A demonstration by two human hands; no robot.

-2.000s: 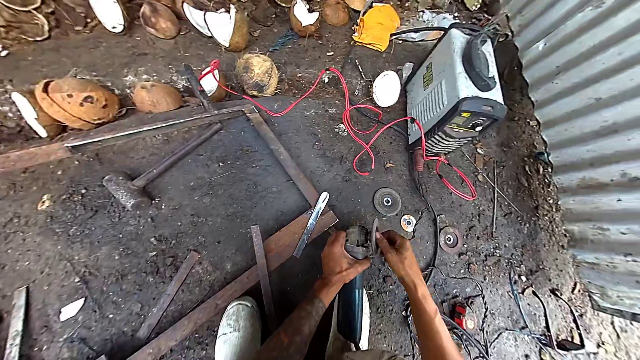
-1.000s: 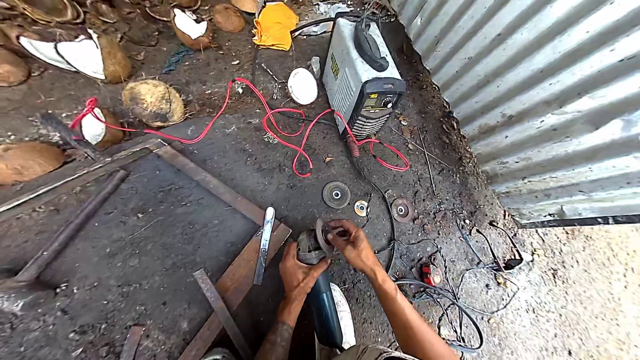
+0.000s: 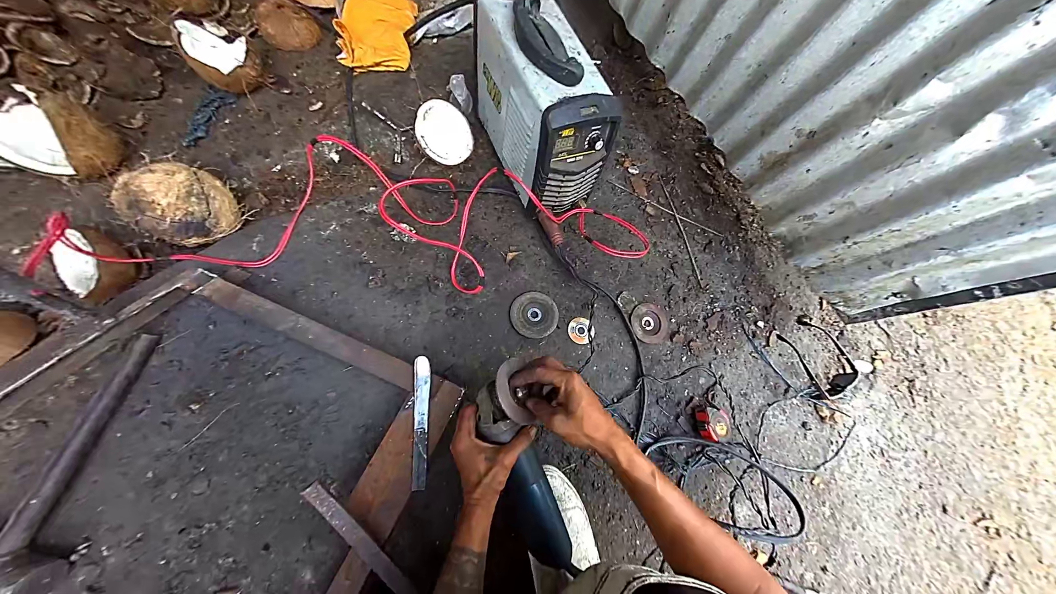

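Note:
My left hand [image 3: 487,458] is closed around the head of an angle grinder [image 3: 535,503], whose dark blue body points down toward a pale shoe. A grey disc [image 3: 511,391] sits at the grinder's head. The fingers of my right hand [image 3: 563,403] are bent at the middle of that disc; what they pinch there is mostly hidden. On the ground just beyond lie a dark abrasive disc [image 3: 534,314], a small disc with an orange and white centre [image 3: 580,331] and a reddish-brown disc [image 3: 649,322].
A welding machine [image 3: 540,99] stands ahead with a red cord [image 3: 309,198]. Steel bars [image 3: 322,330] form a frame at left, near a hammer [image 3: 78,445]. Coconut halves [image 3: 177,202] lie behind. Cables [image 3: 775,495], a red tape measure [image 3: 711,421] and a corrugated metal sheet [image 3: 891,132] are at right.
The view has shifted right and closer to the ground. Both hands stay at the grinder's head, and the disc there now shows its face more than two seconds ago.

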